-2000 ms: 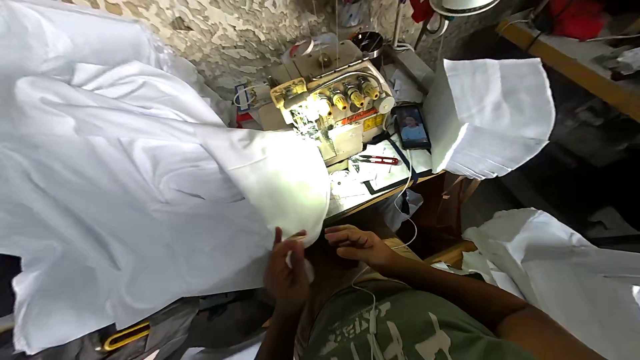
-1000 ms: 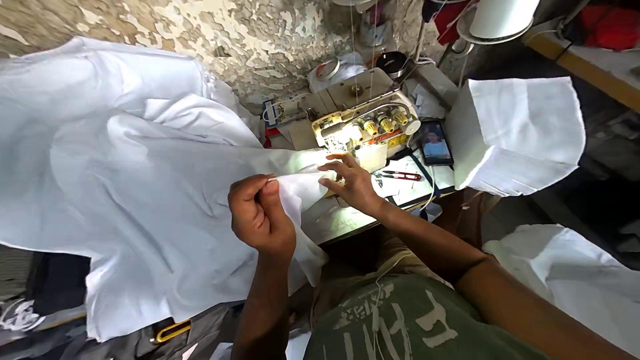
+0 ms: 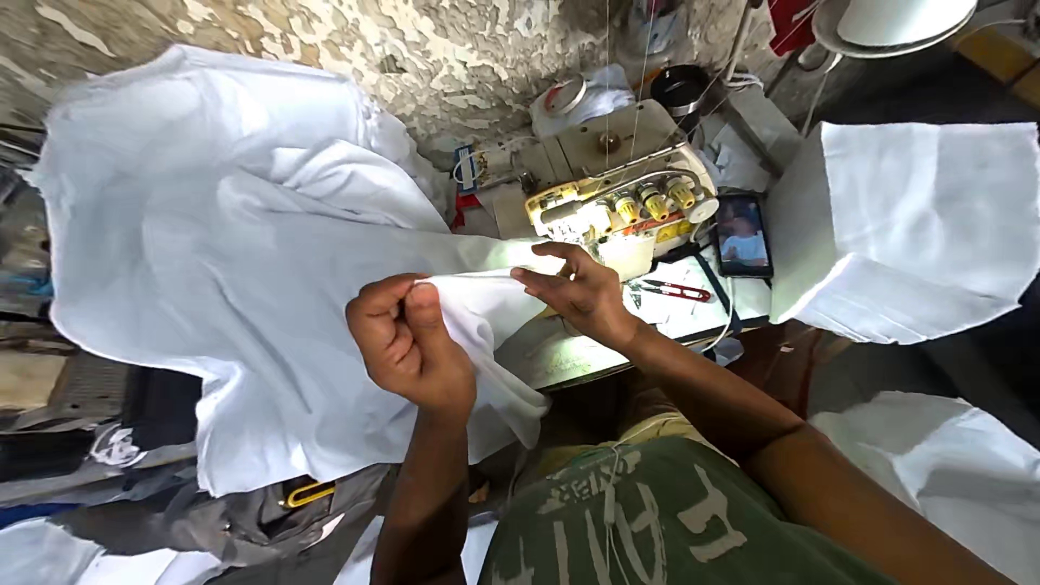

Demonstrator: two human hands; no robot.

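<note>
White fabric (image 3: 268,292) spreads from the left across to an overlock sewing machine (image 3: 626,187) whose lamp is lit. My left hand (image 3: 414,341) pinches the folded edge of this fabric between thumb and fingers, left of the machine. Close to the needle area, my right hand (image 3: 581,292) rests at the same edge with fingers spread; whether it grips the cloth I cannot tell. The presser foot is hidden by glare and the fabric. Red thread snips (image 3: 678,291) lie on the machine table (image 3: 569,357), right of my right hand.
A phone (image 3: 742,236) leans right of the machine. Farther right hangs a stack of white cloth pieces (image 3: 926,219), with more white fabric (image 3: 942,463) below. A thread cone (image 3: 902,20) stands at the upper right. A rough wall (image 3: 463,57) borders the back. Dark cloth (image 3: 244,520) lies lower left.
Both hands have risen from the near table edge to the fabric edge by the machine between the first frame and the second. Since then they have hardly moved.
</note>
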